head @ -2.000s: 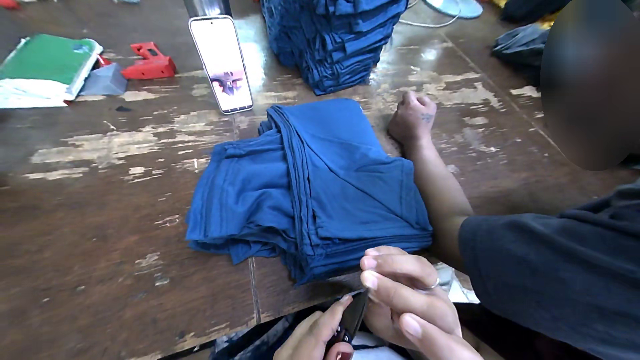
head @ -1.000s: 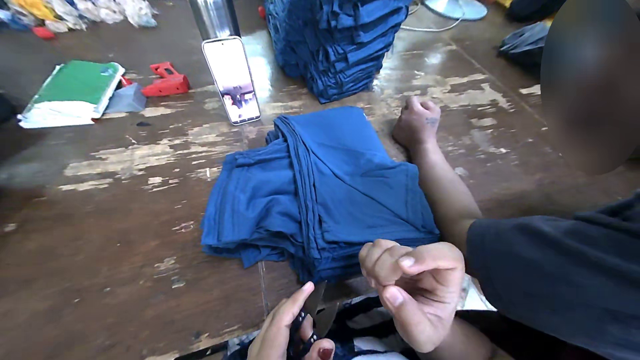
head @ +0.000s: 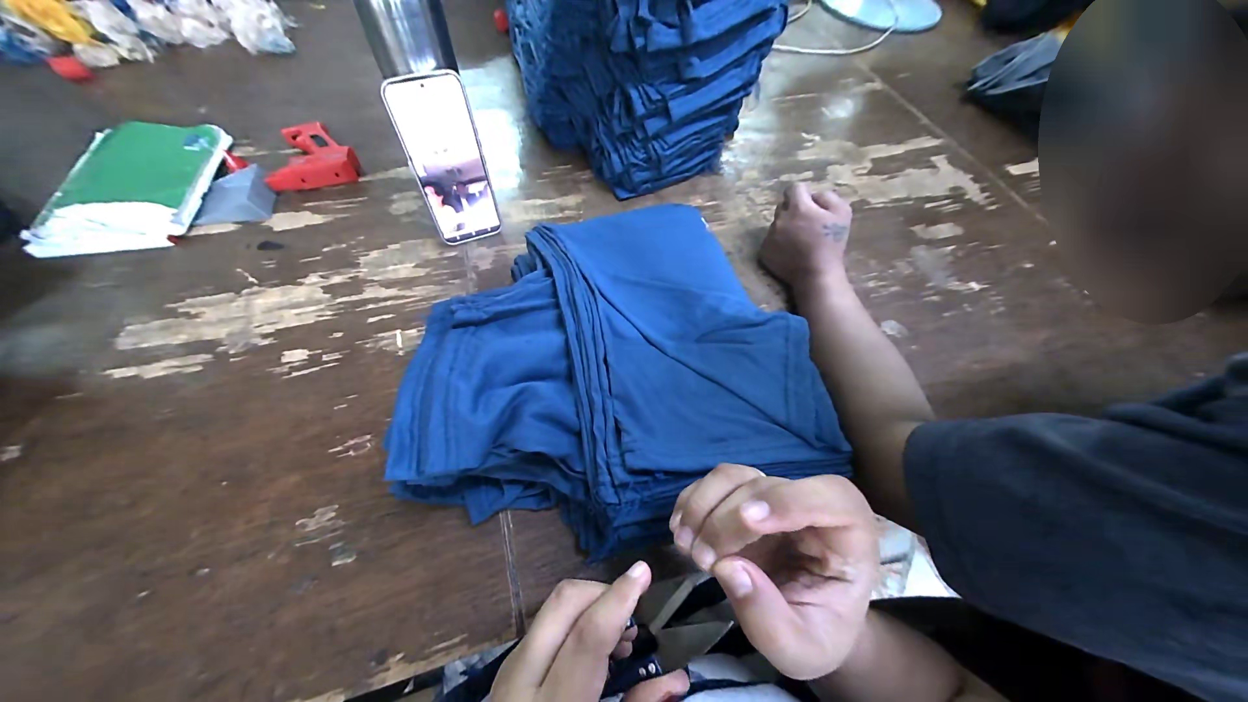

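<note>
Low at the bottom edge, my left hand [head: 585,643] is closed around a small dark-handled tool [head: 639,668], partly hidden by the fingers; a greyish blade-like part seems to point up and right. My right hand [head: 790,575] is raised beside it, palm partly turned up, fingers curled and thumb apart, with nothing visible in it. Just beyond both hands lies a folded pile of blue cloth garments [head: 682,361] on the worn wooden table [head: 244,468]. The right fingertips overlap the pile's near edge in the view; whether they touch it cannot be told.
Another person's forearm [head: 868,361] rests along the pile's right side, fist on the table. Behind stand a tall stack of blue cloth [head: 663,88] and a phone [head: 444,156] leaning on a metal cylinder [head: 408,34]. Left are a green-covered book [head: 146,171] and a red tool [head: 314,161].
My hands were close together around the dark tool two seconds ago; now my right hand is apart from it, turned palm up. The other person's fist has stayed on the table.
</note>
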